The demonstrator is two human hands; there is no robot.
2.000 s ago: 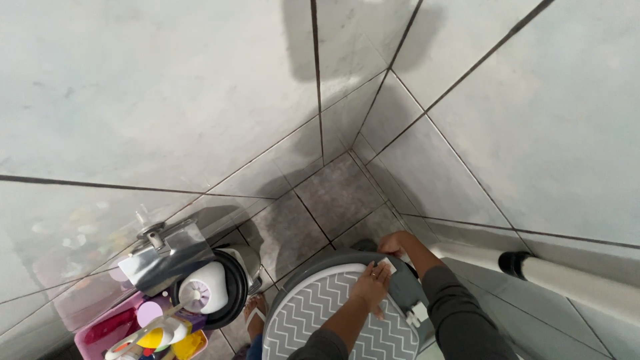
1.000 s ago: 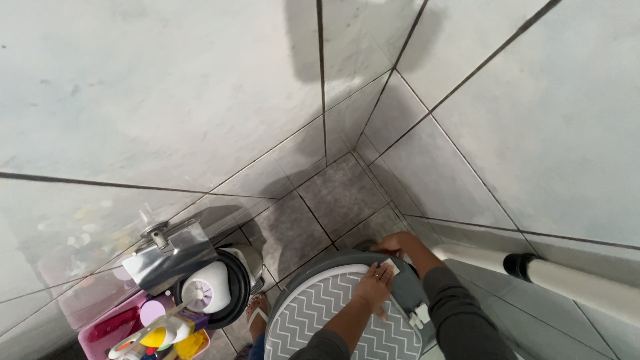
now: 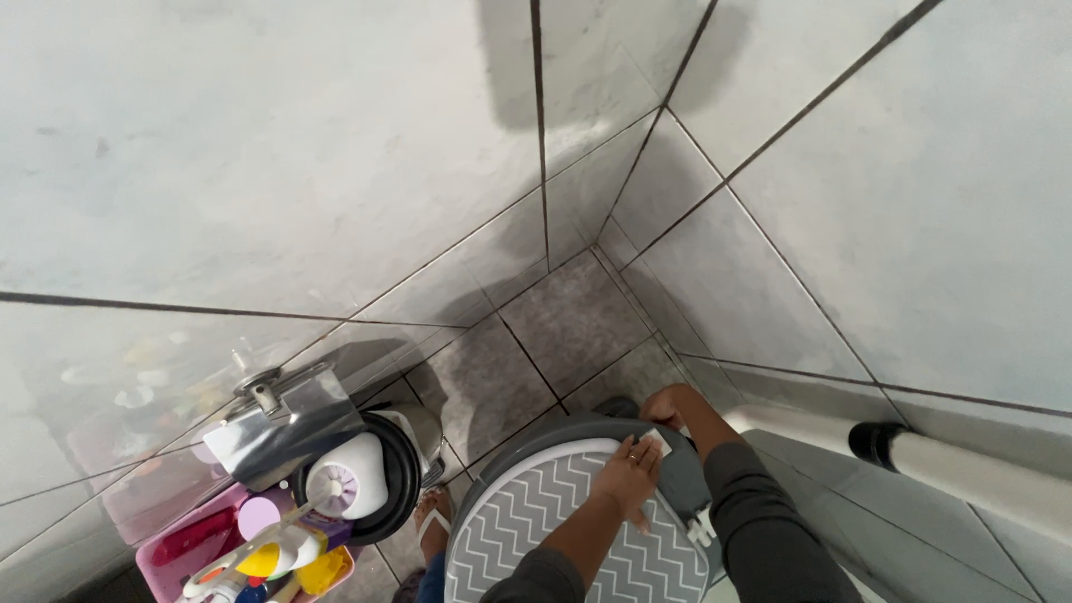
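My left hand (image 3: 630,476) lies over the back of a toilet lid (image 3: 578,519) with a grey and white zigzag pattern. Its fingers press on a small white piece (image 3: 657,441), perhaps paper or cloth, on the grey surface behind the lid. Beyond the far grey edge is my right hand (image 3: 667,406), bent downward beside the toilet. A bit of white shows near its wrist; whether its fingers hold something is hidden. White hinge parts (image 3: 702,529) show at the lid's right rear.
At lower left, a pink basket (image 3: 151,563) holds bottles and cleaning items. Beside it stands a black-rimmed bin (image 3: 409,494) with a white toilet brush holder (image 3: 364,477) on top. A metal paper holder (image 3: 289,427) is on the tiled wall. A white pipe (image 3: 971,461) runs at right.
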